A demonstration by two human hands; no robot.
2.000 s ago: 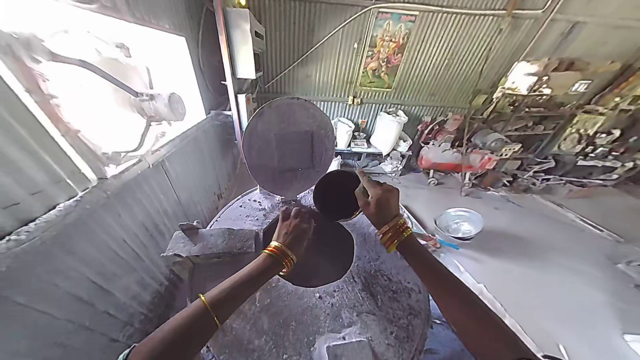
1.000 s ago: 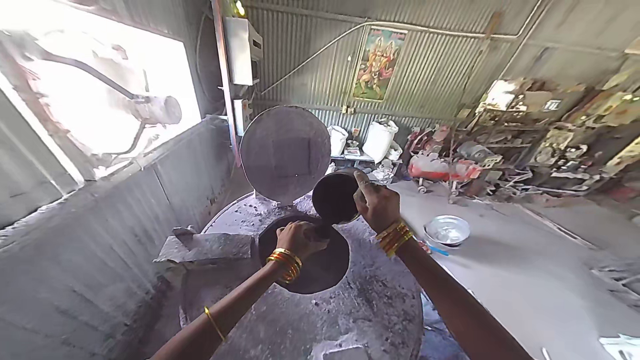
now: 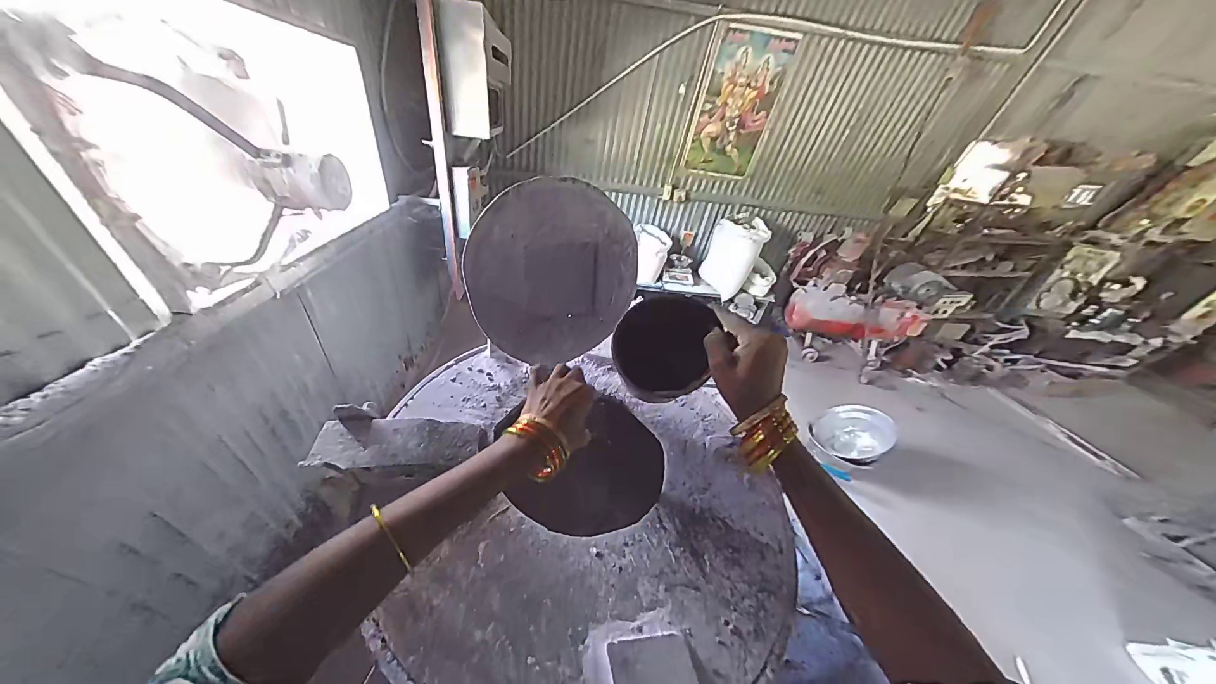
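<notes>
A large round drum top point(image 3: 532, 589), coated with pale dust, has a dark round opening point(image 3: 594, 484) in it. Behind the opening a round metal lid point(image 3: 551, 271) stands raised. My right hand point(image 3: 750, 366) grips the rim of a dark round pan or bowl point(image 3: 662, 347), held tilted above the drum, right of the lid. My left hand point(image 3: 560, 399) is at the far left edge of the opening, near the foot of the lid; its fingertips are partly hidden, and whether it holds anything does not show.
A beam-like metal piece point(image 3: 399, 444) juts left from the drum. On the floor at right stands a silvery metal basin point(image 3: 853, 433). White sacks point(image 3: 734, 256), a red air compressor point(image 3: 855, 313) and cluttered shelves line the back. A grey wall point(image 3: 218, 399) runs along the left.
My left hand has moved from over the opening to its far edge by the lid. The right hand still holds the dark pan in about the same place.
</notes>
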